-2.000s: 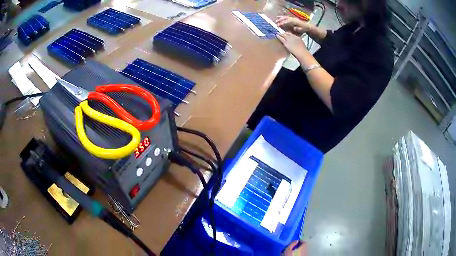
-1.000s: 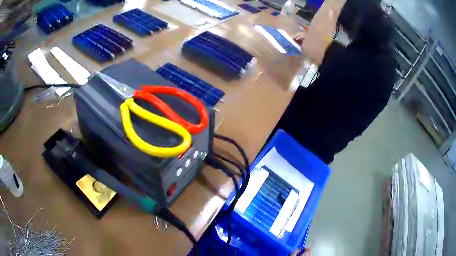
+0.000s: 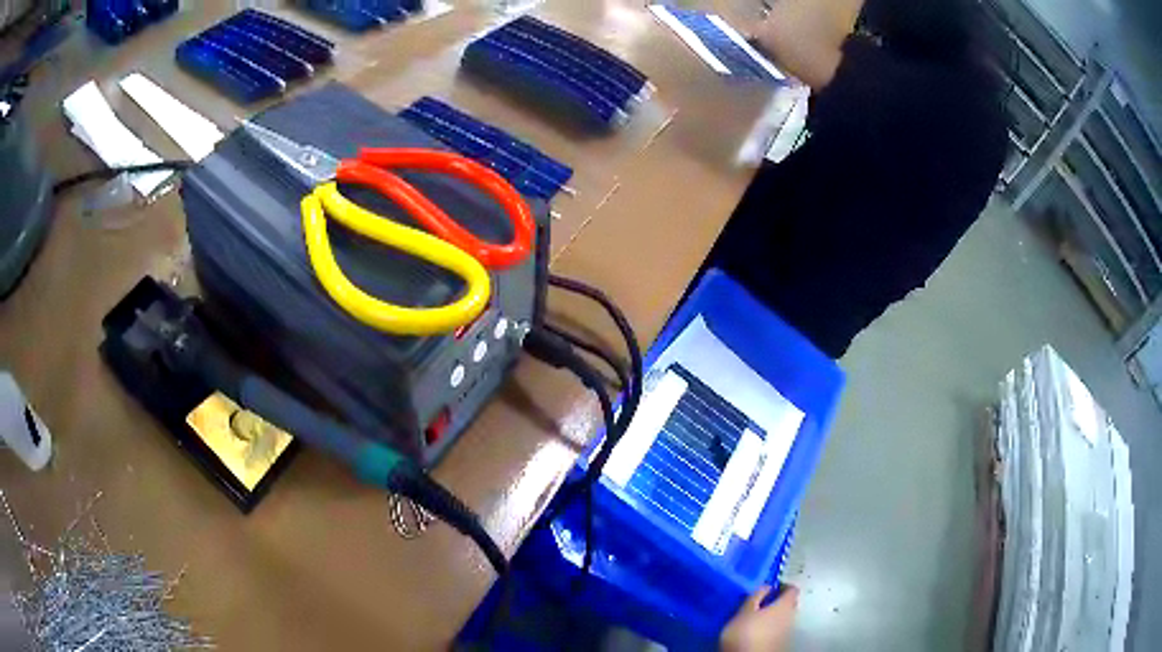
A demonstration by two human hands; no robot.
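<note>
A blue bin (image 3: 812, 433) stands beside the bench at lower centre-right. It has a white liner and a dark blue cell panel (image 3: 688, 452) inside, with white strips along two sides. My right hand (image 3: 761, 624) is at the bottom edge, partly cut off, its fingers closed on the bin's near right corner. My left hand is not in view. The soldering iron (image 3: 306, 423) rests in its black stand (image 3: 159, 344) by the yellow sponge (image 3: 240, 446).
The grey soldering station (image 3: 293, 268) carries scissors (image 3: 395, 255); black cables (image 3: 618, 408) hang by the bin. Stacked cell strings (image 3: 557, 70), a ribbon heap (image 3: 102, 592) and a white bottle (image 3: 22, 420) lie on the bench (image 3: 344, 573). A person in black (image 3: 879, 191) is beyond; a pale stack (image 3: 1064, 510) stands right.
The view has shifted. More of my right hand shows at the bin's corner. The other person's hands, seen earlier at a cell panel, no longer show; the person has turned or leaned away.
</note>
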